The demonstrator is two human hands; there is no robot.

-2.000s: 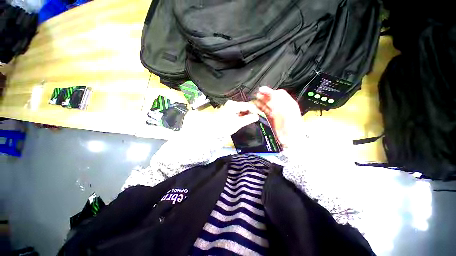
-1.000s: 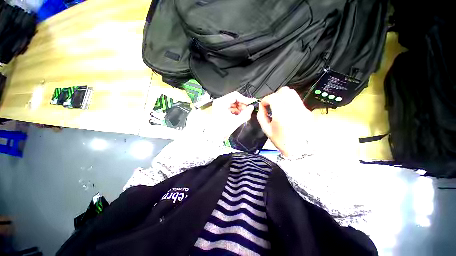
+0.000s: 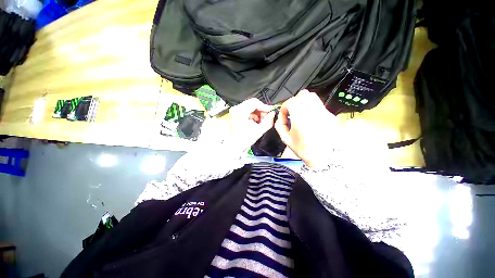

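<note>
A large dark olive-grey backpack lies on the pale wood-top table. A small black hang tag with a row of green dots lies at its right side. My left hand and my right hand are close together at the bag's near edge, fingertips pinched. A dark card hangs below the fingertips, partly hidden by the hands. Whatever thin fastener is between the fingertips is too small to tell. Both hands are overexposed.
Tag stacks lie on the table at left, and more green-and-black tags lie left of my hands. Black bags fill the right side. A blue crate shows at far left. A green-and-black item is low at left.
Two seconds ago the dark card was held facing up with its green text showing. Now it hangs lower, and both hands' fingertips are pinched together above it.
</note>
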